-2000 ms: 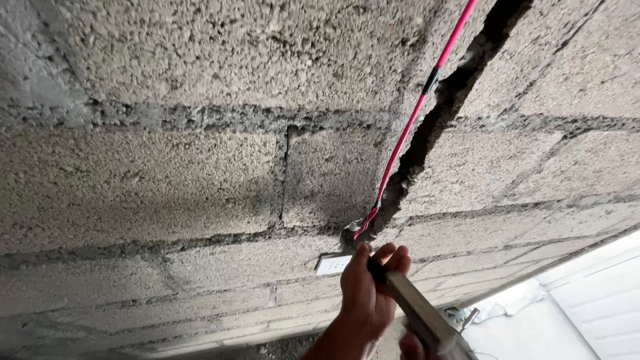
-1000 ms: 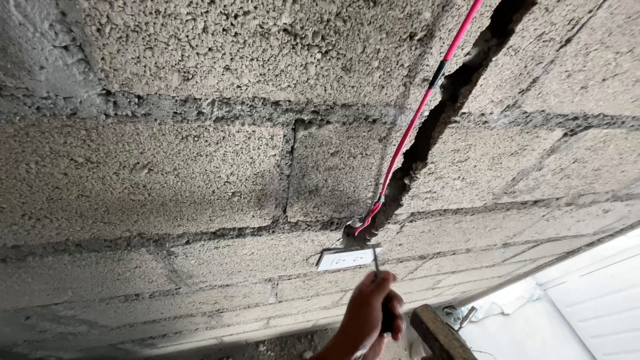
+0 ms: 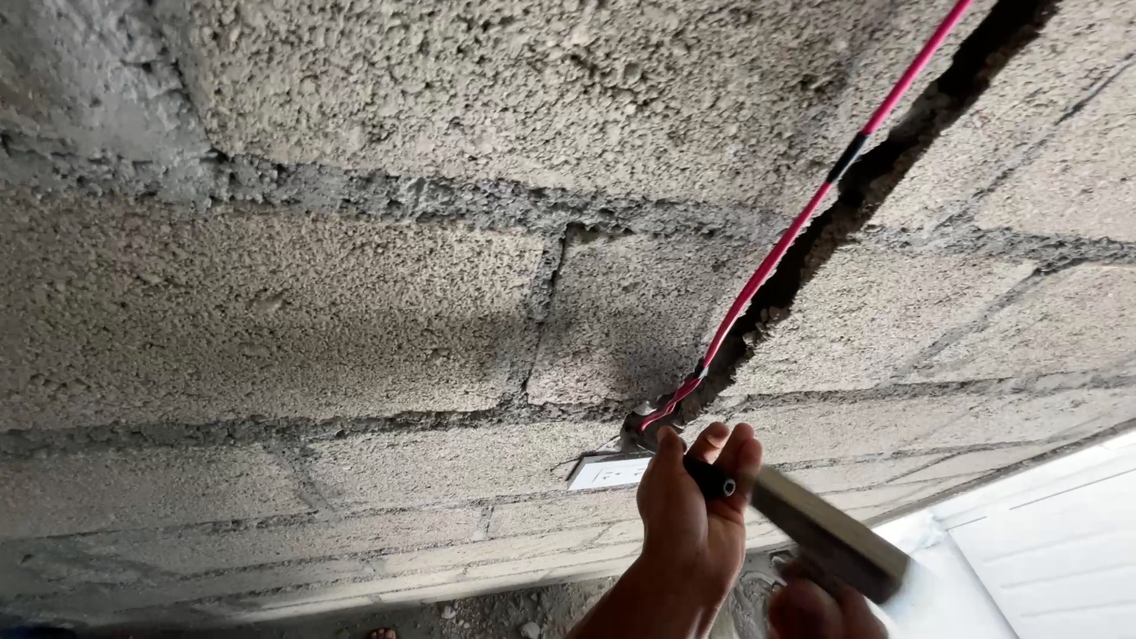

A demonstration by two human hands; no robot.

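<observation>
My left hand (image 3: pixel 692 497) is closed around the black handle of a tool (image 3: pixel 710 477), likely a screwdriver, just below the lower end of a groove (image 3: pixel 799 257) cut in the concrete block wall. The tool's shaft is hidden by the hand. At the lower right, my right hand (image 3: pixel 821 611), blurred and partly out of view, holds a rectangular bar or block (image 3: pixel 830 532), seemingly wood; its near end lies beside my left fingers. A pink-red wire (image 3: pixel 768 266) with black tape runs along the groove to a twisted end above my left hand. A white outlet plate (image 3: pixel 608 472) is left of that hand.
Rough block wall (image 3: pixel 266 302) with mortar joints fills most of the view. Rubble (image 3: pixel 524 612) lies on the ground at the bottom, where a bit of a foot (image 3: pixel 382 633) shows. A white panelled surface (image 3: pixel 1056 541) stands at the lower right.
Compared with one second ago, my left hand is higher, by the groove's lower end, and the tool's shaft no longer shows. The bar has come up beside the tool's handle.
</observation>
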